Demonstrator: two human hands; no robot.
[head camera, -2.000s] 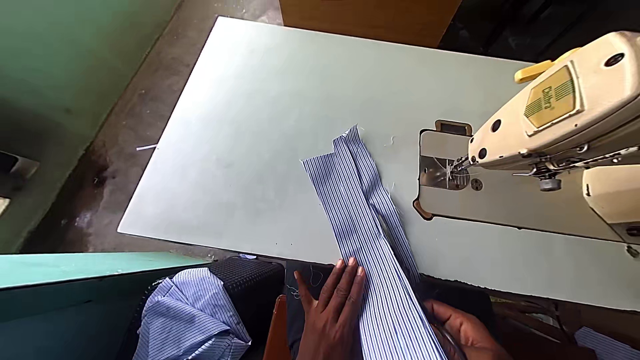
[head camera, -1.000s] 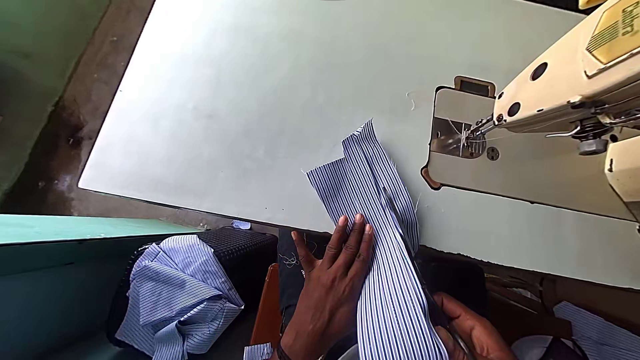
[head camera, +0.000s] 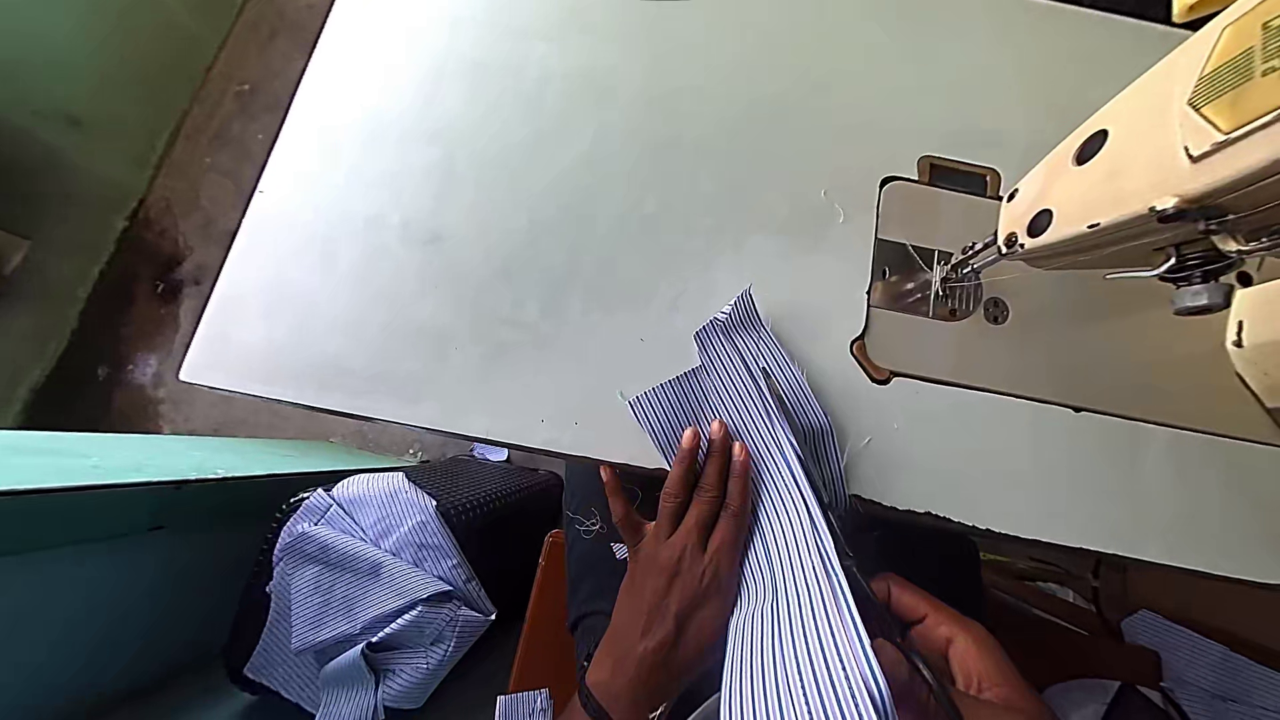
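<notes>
Blue-and-white striped fabric (head camera: 790, 560) hangs over the near edge of the sewing table, its far end lying on the top. My left hand (head camera: 690, 540) presses flat on the fabric's left side, fingers slightly apart. My right hand (head camera: 950, 640), below the table edge on the right, grips the dark handles of a pair of scissors (head camera: 845, 550). The scissor blades run up along the fabric, with a tip showing between its layers. Part of the right hand's fingers is hidden by the handles and cloth.
An industrial sewing machine (head camera: 1120, 170) stands at the right, its needle and presser foot over the metal plate. The pale tabletop (head camera: 500, 220) bears loose threads. A black basket (head camera: 500, 490) with crumpled striped fabric (head camera: 370, 590) stands lower left. More striped cloth (head camera: 1200, 650) lies lower right.
The view has shifted, bringing the machine plate further right. The scissor blades now show between the fabric layers. My left hand stays on the cloth, and my right hand stays at the scissors.
</notes>
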